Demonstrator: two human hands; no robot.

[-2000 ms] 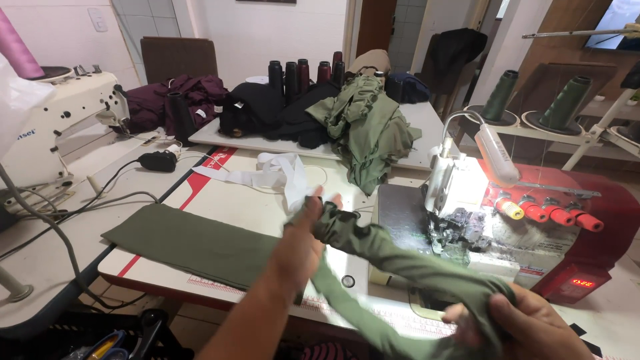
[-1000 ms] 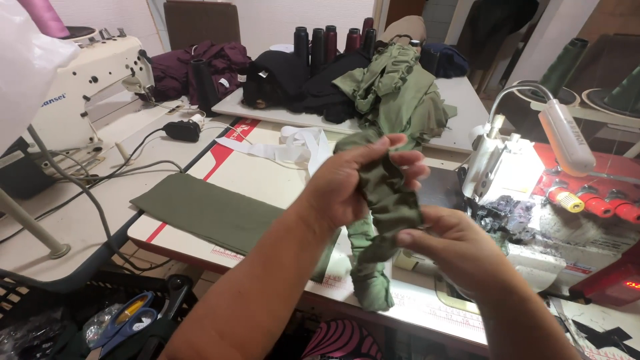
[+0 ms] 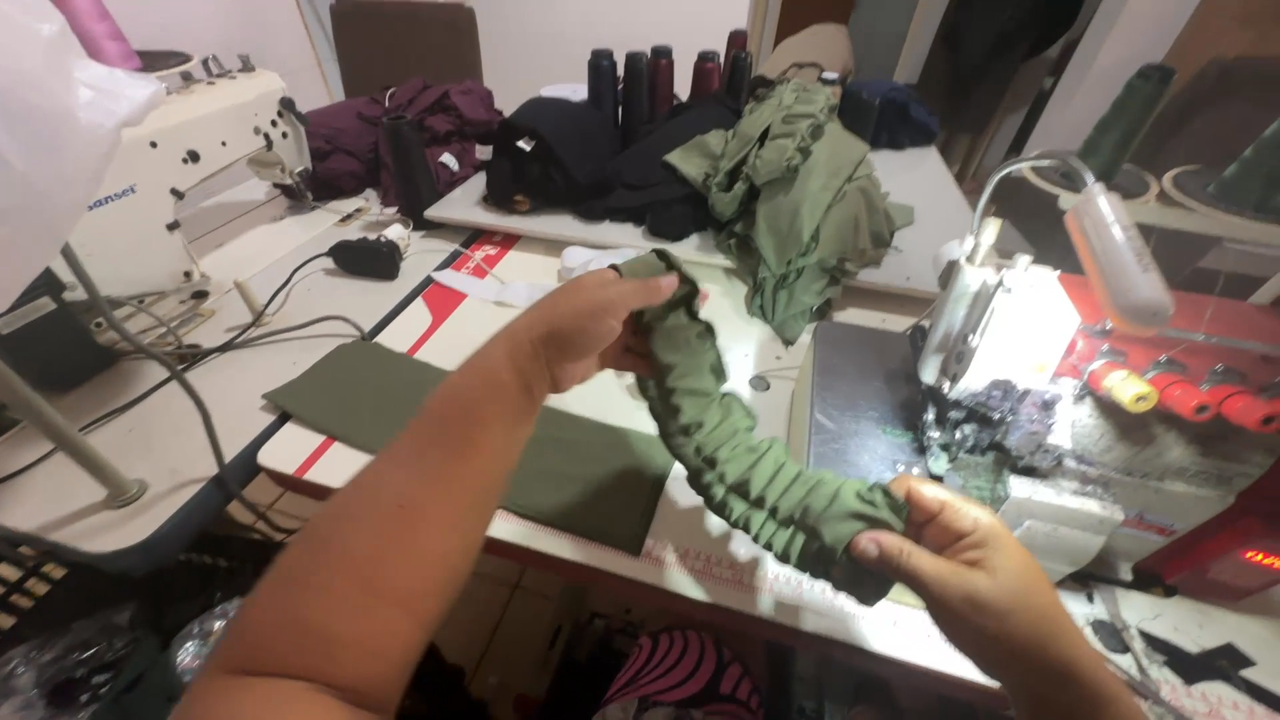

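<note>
A gathered green fabric band (image 3: 740,440) hangs in a curve between my two hands above the sewing table. My left hand (image 3: 610,320) pinches its upper end, thumb on top. The lower right end is gripped by my right hand (image 3: 940,550), in front of the serger. Beneath my left forearm a flat green fabric panel (image 3: 590,470) lies along the table's front edge, partly covered by the arm. White elastic strip (image 3: 510,290) lies behind my left hand, partly hidden by it.
At the right stands a red and white serger (image 3: 1000,330) with its lamp (image 3: 1120,255) lit. A white sewing machine (image 3: 200,170) stands at the left. Behind are a green garment pile (image 3: 790,180), black fabric (image 3: 570,160), maroon fabric (image 3: 400,130) and several thread cones. A black power adapter (image 3: 365,257) lies at left.
The band was bunched between close hands one second ago; now the hands are farther apart and it is stretched out lengthwise. The view has shifted somewhat.
</note>
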